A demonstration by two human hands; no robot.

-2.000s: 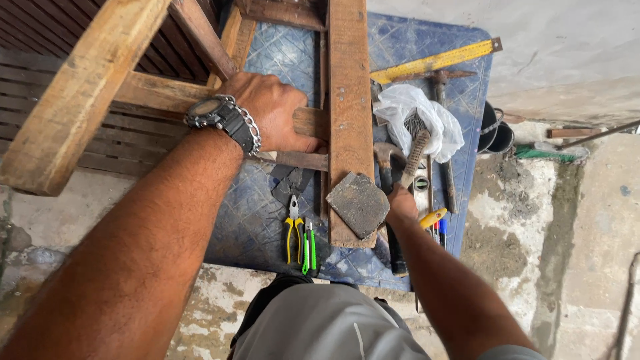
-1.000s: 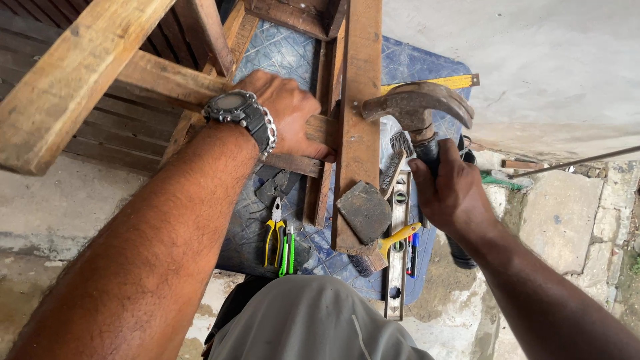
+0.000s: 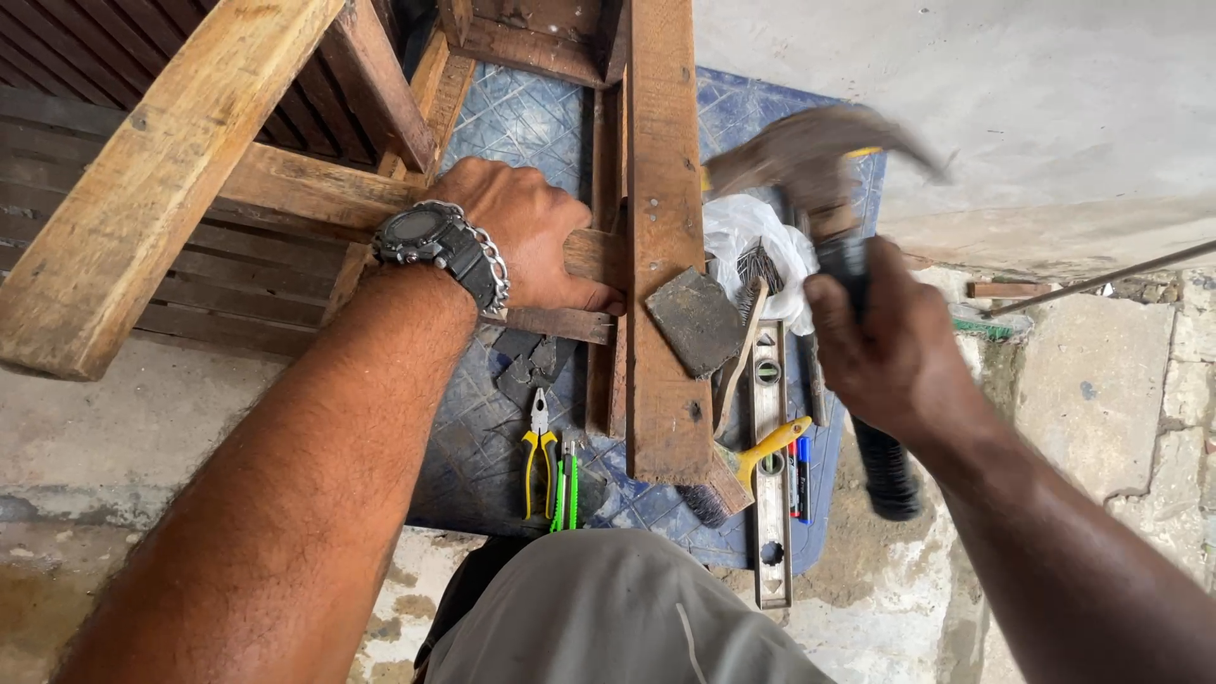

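Observation:
My left hand (image 3: 522,233), with a black watch and a chain bracelet at the wrist, grips a wooden crosspiece (image 3: 597,256) that meets an upright wooden board (image 3: 665,171). My right hand (image 3: 888,332) is closed round the black handle of a claw hammer (image 3: 807,157), raised right of the board and blurred by motion. A dark square block (image 3: 698,321) lies on the board's near part. Beside the board a white plastic bag (image 3: 760,237) holds nails (image 3: 760,269). A wire brush (image 3: 741,361) lies partly hidden behind the block.
On the blue table (image 3: 560,123) lie pliers (image 3: 540,456), a green utility knife (image 3: 566,484), a yellow-handled paintbrush (image 3: 774,442), a spirit level (image 3: 771,560) and markers (image 3: 804,475). A wooden frame piece (image 3: 171,180) juts across the left. A wall (image 3: 997,123) stands at the right.
My right hand has lifted the hammer from the table, where it was low beside the board two seconds ago. My left hand keeps its place on the crosspiece.

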